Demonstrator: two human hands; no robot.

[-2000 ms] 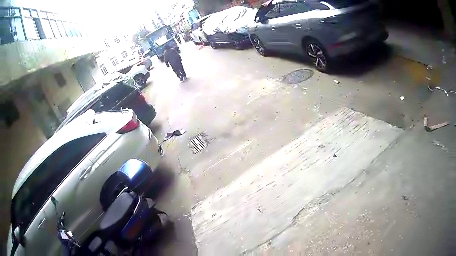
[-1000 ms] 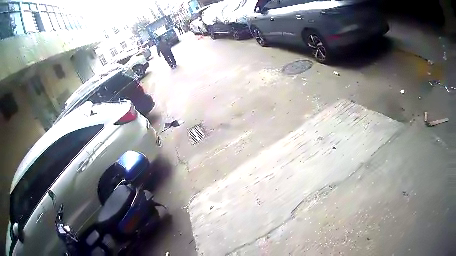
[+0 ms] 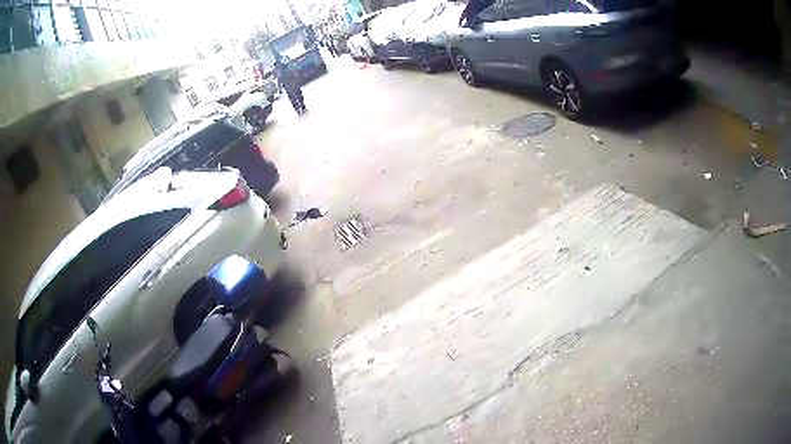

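Neither of my hands is in the picture. Nearest in front of me is a pale, rough concrete slab (image 3: 512, 286) in the yard floor, with a crack along its near side. A dark scooter (image 3: 217, 355) with a shiny blue top box (image 3: 236, 282) stands at the lower left. It is close beside a white car (image 3: 130, 269) with a red tail light.
A dark car (image 3: 217, 152) is parked beyond the white one. A grey car (image 3: 564, 52) stands at the upper right. A person in dark clothes (image 3: 290, 87) is far off. A drain grate (image 3: 351, 233) and a round manhole cover (image 3: 529, 125) lie in the ground.
The distant person has moved farther away and looks smaller. The view has shifted slightly. The parked cars and the scooter have not moved.
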